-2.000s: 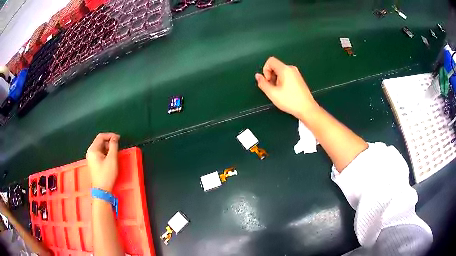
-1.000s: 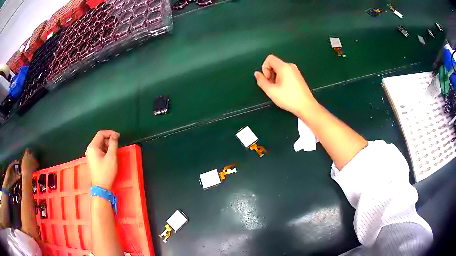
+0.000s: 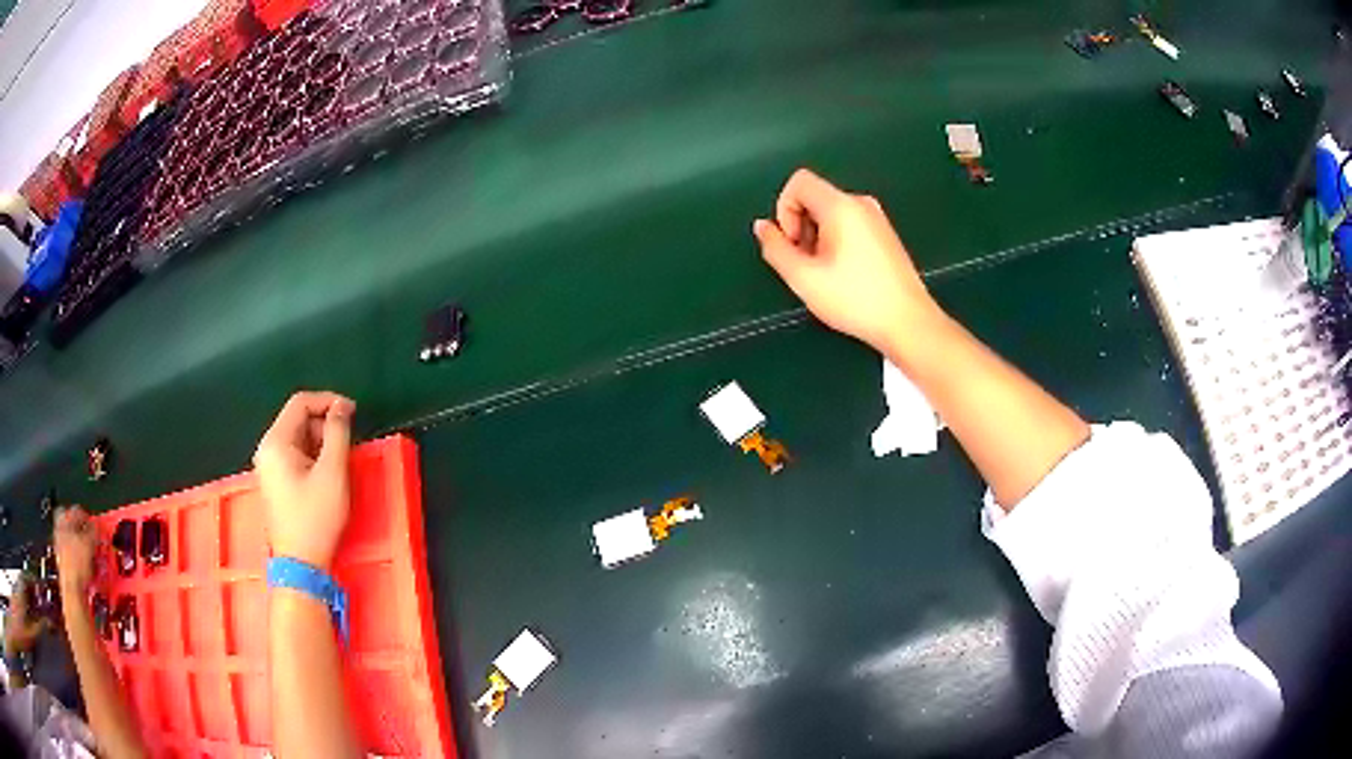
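My right hand (image 3: 848,264) hangs over the green belt with its fingers curled in; nothing shows in it. My left hand (image 3: 306,472), with a blue wrist strap (image 3: 310,580), is curled over the red tray (image 3: 392,578); nothing shows in it. Three white display modules with orange-gold flex tails lie on the dark green bench between my arms: one upper right (image 3: 731,414), one in the middle (image 3: 623,537), one lower left (image 3: 525,660). A small dark unit (image 3: 442,334) lies on the belt between my hands.
A white wipe (image 3: 906,414) lies partly under my right forearm. A white perforated board (image 3: 1254,371) is at right. Clear blister trays (image 3: 319,111) are at the far left. Another display module (image 3: 965,143) and small parts lie on the belt. Another person's hand (image 3: 77,546) is at the tray's left edge.
The dark unit, the far display module and the small parts have moved left along the belt. Another person's hands have come in at lower left. My hands have stayed nearly still.
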